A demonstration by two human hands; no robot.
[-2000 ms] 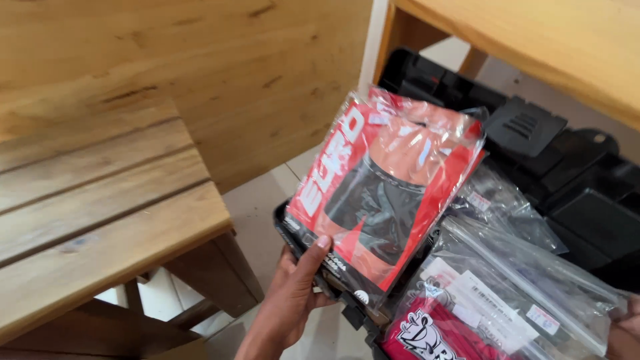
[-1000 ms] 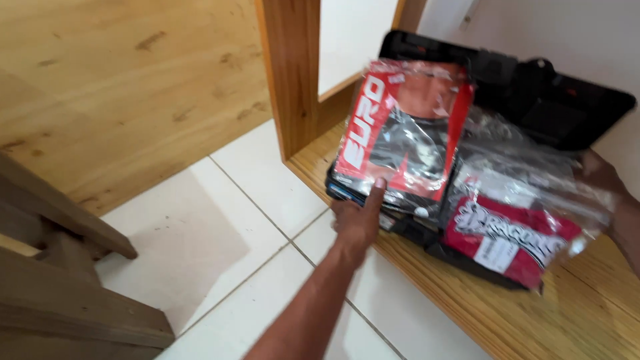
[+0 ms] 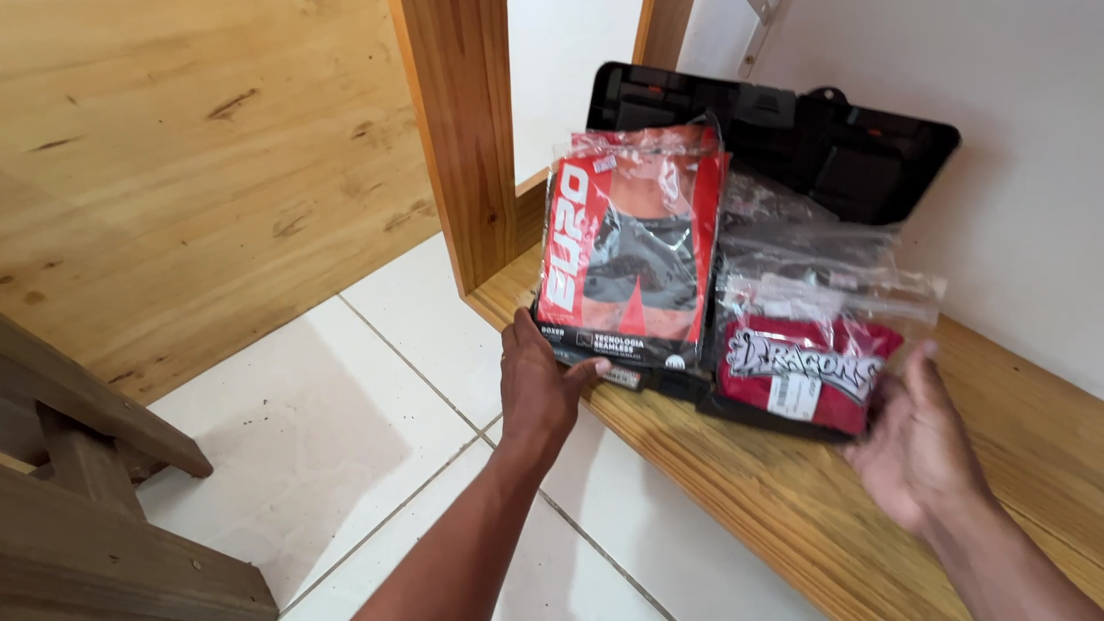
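A black plastic case (image 3: 759,414) rests on a wooden shelf, its lid (image 3: 849,164) raised against the wall. On its left side lie plastic-wrapped boxer shorts packs (image 3: 642,250) with a red and grey print. To their right, a clear zip bag (image 3: 828,289) holds a folded crimson garment (image 3: 785,354) with white lettering. My left hand (image 3: 539,388) is at the case's front left corner, thumb along the front edge; whether it grips is unclear. My right hand (image 3: 918,440), slightly blurred, is at the right front corner beside the crimson garment, fingers partly hidden and thumb apart.
The wooden shelf (image 3: 1018,414) runs along the white wall (image 3: 1026,224), with an upright post (image 3: 470,155) at its left end. A wooden panel (image 3: 207,138) stands at the left. Below it, wooden furniture legs (image 3: 112,543) stand on the white tiled floor (image 3: 345,431).
The view has shifted. The case was off the shelf's top surface in the earliest frame and now sits on it. My right hand has come into clearer view at the case's right front corner.
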